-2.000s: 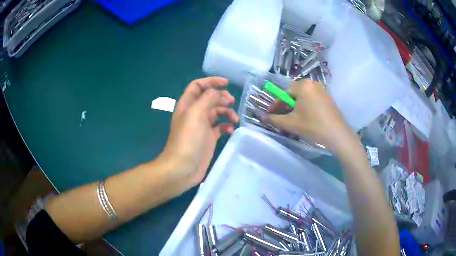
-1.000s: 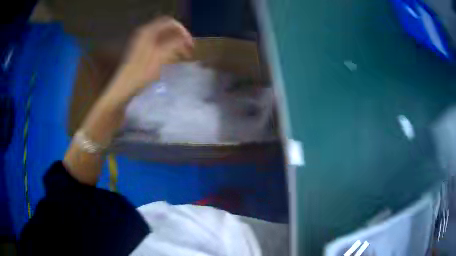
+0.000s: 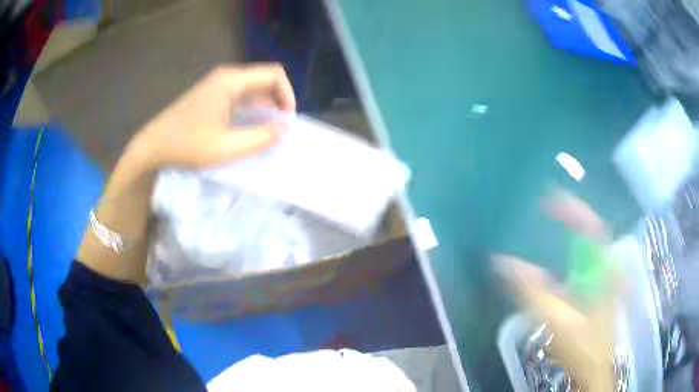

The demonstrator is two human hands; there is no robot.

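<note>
My left hand (image 3: 207, 122) is bent over an open carton left of the bench and pinches the near end of a white flat rectangular piece (image 3: 329, 176). What the piece is made of I cannot tell. My right hand (image 3: 571, 314) is blurred, over the white parts tray (image 3: 510, 348) at the lower right. The green-handled tool (image 3: 589, 266) lies in that hand, with thumb and finger spread; its tip cannot be made out. Silver cylinders (image 3: 540, 360) lie in the tray, partly hidden by my right hand.
The cardboard carton (image 3: 306, 279) holds crumpled clear plastic (image 3: 222, 230). The green bench edge (image 3: 383, 130) runs beside it. White slips (image 3: 570, 166) and a blue object (image 3: 586, 31) lie on the bench. A frosted plastic piece (image 3: 657, 153) stands at right.
The view has swung left from the trays to the carton. My left hand, empty earlier, now holds the white piece. My right hand has come back into view.
</note>
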